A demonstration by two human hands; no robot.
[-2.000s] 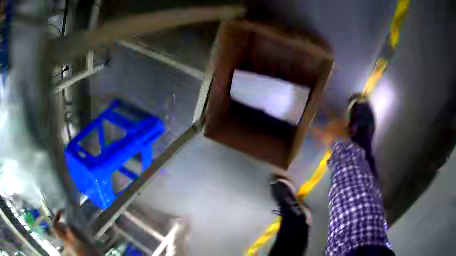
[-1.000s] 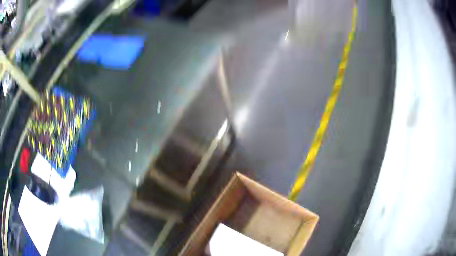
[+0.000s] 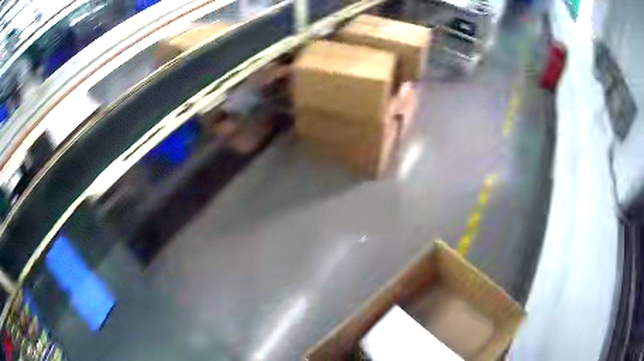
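An open brown carton (image 3: 487,289) is at the bottom right, cut off by the lower edge. A white block or paper (image 3: 409,337) lies inside it. The carton stays close in front of me. Neither of my hands shows; whether they touch the carton cannot be seen. The picture is blurred.
Large stacked cartons (image 3: 342,92) stand on the grey floor ahead. A conveyor (image 3: 145,116) runs along the left. A blue mat (image 3: 81,282) and component boards (image 3: 28,338) are at lower left. A yellow line (image 3: 478,211) marks the floor; a red object (image 3: 553,65) is by the right wall.
The view has swung up the aisle; the stacked cartons and conveyor now show. The open carton sits farther right in the picture. The blue mat and boards have shifted to the lower left.
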